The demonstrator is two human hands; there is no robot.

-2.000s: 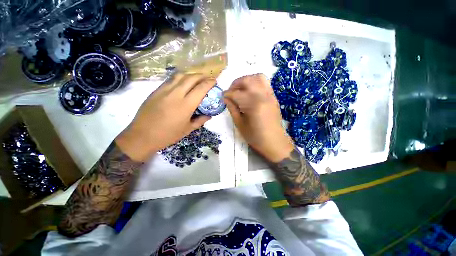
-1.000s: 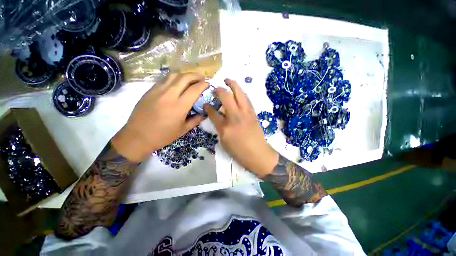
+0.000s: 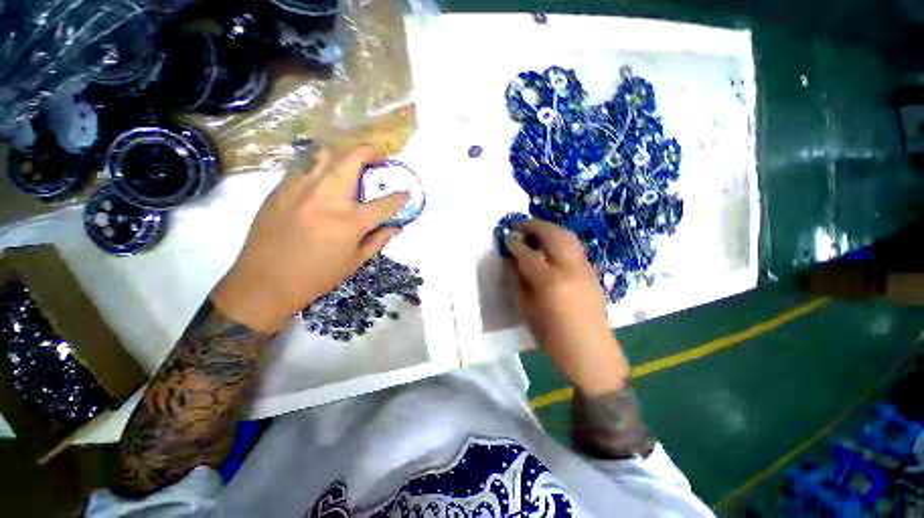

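Note:
My left hand (image 3: 309,228) holds a round housing (image 3: 393,184), its pale inside face up, with the thumb lying on it. My right hand (image 3: 557,288) pinches a small blue circuit board (image 3: 513,233) by its edge, beside the left side of the board pile. The pile of blue circuit boards (image 3: 598,167) with thin white lead wires and pale rings lies on the right white sheet. Small dark button caps (image 3: 365,298) lie loose just below my left hand. My fingers partly cover the housing and the board.
A brown carton of shiny dark parts (image 3: 49,349) stands at the left. Dark housings (image 3: 160,167) lie at upper left, some under a clear plastic bag (image 3: 350,86). A small dark part (image 3: 475,151) lies on the white sheet (image 3: 451,61). A yellow floor line (image 3: 709,349) runs at lower right.
My right hand has left the housing, moved right and taken hold of the board beside the pile. My left hand still holds the housing, and its pale face is now more exposed. The whole view has shifted slightly.

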